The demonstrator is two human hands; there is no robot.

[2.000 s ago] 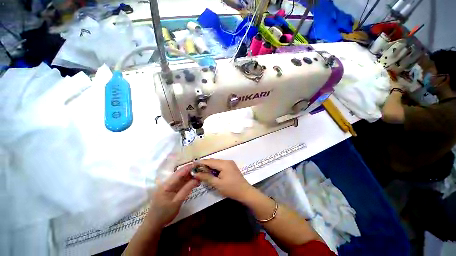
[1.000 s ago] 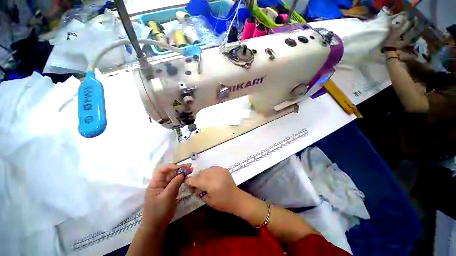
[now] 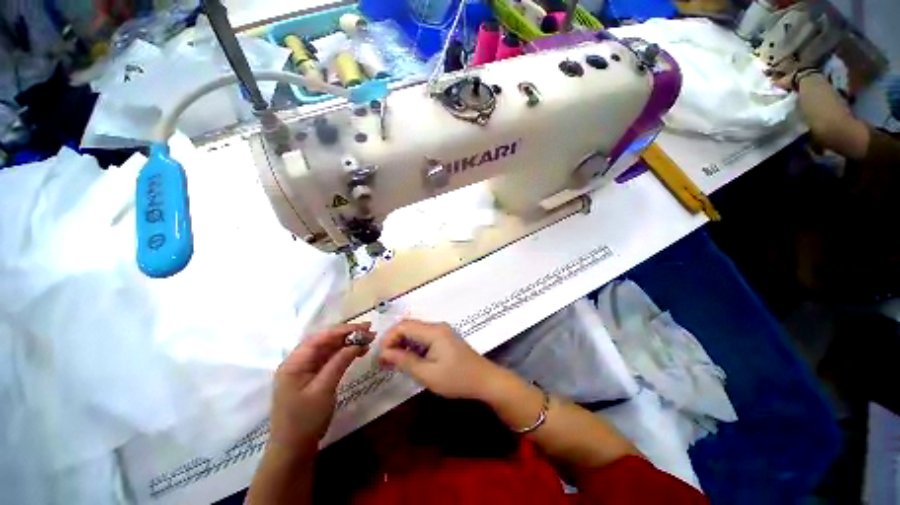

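Observation:
My left hand [image 3: 314,380] is in front of the needle area, near the table's front edge, with a small shiny metal part [image 3: 358,338] between thumb and fingertips. My right hand [image 3: 439,360] is just right of it, fingers curled around a small dark purple thing [image 3: 414,346], perhaps thread snips, mostly hidden. The hands are slightly apart. The cream sewing machine [image 3: 434,158] stands behind them, its presser foot [image 3: 367,258] above the bed. White fabric [image 3: 148,325] is heaped left of the machine.
A blue sewing lamp [image 3: 163,212] hangs at left. A yellow flat tool [image 3: 679,182] lies right of the machine. White cloth [image 3: 632,370] lies below the front edge. A spool tray [image 3: 314,94] is behind. Another person's arm [image 3: 829,113] is at the upper right.
The view has shifted, so the machine and lamp sit further left. My hands were together around the small metal part and are now slightly apart, the part staying in my left fingertips.

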